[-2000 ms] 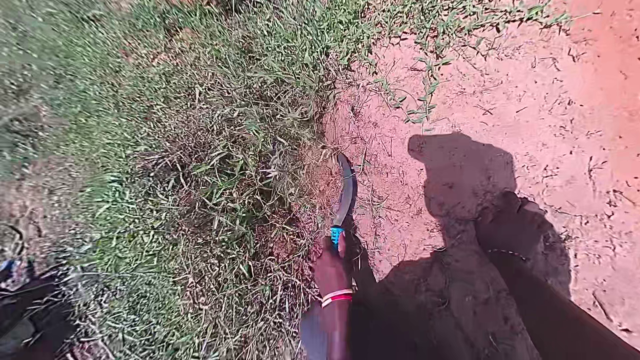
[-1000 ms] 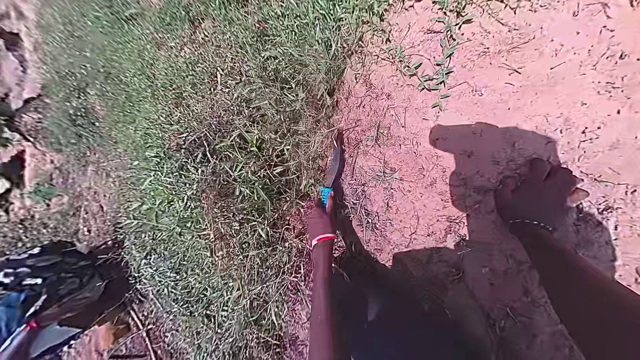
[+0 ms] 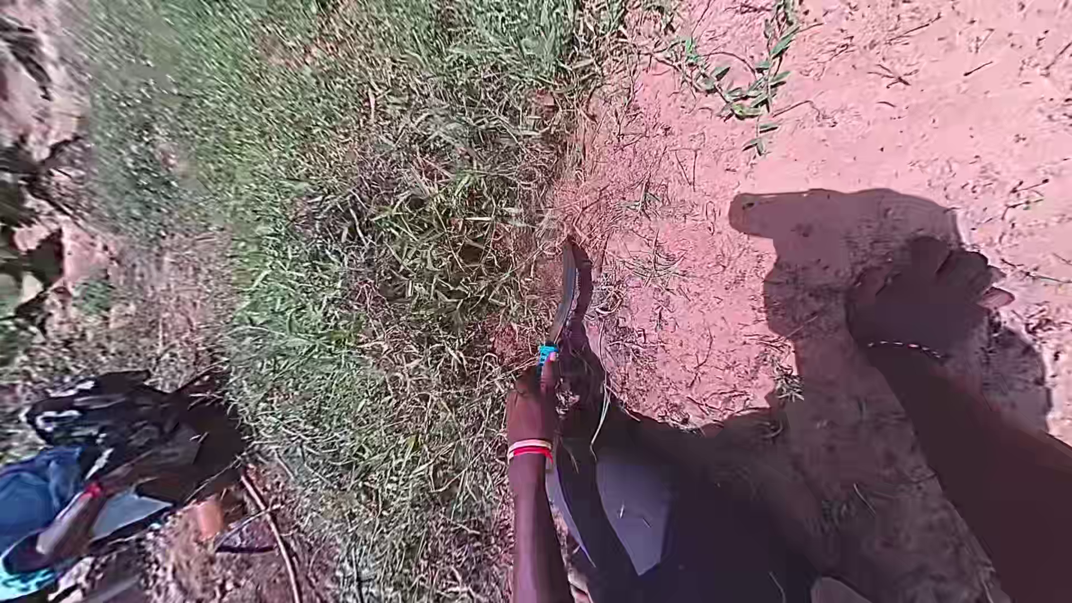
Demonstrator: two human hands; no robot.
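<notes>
My left hand (image 3: pixel 532 406), wearing red and white bands, grips the blue handle of a curved blade tool (image 3: pixel 566 297). The blade points up the view, low over the border between the grass (image 3: pixel 419 251) and the reddish bare soil (image 3: pixel 687 335). Cut or dry bits of grass lie around it. Over on the right, my right hand (image 3: pixel 925 297), with a beaded band at the wrist, is in shade above the soil. It holds nothing that I can see, and its fingers look loosely apart, though their detail is dark.
At the lower left is another person (image 3: pixel 50 502) in blue clothing, beside dark cloth or bags (image 3: pixel 126 427). A thin bent stick (image 3: pixel 272 528) lies near them. A leafy creeping plant (image 3: pixel 754 92) grows on the soil at the top. Shadows cover the lower right soil.
The view has shifted, bringing more of the other person into sight at the lower left. My left hand keeps its grip on the tool at the grass edge.
</notes>
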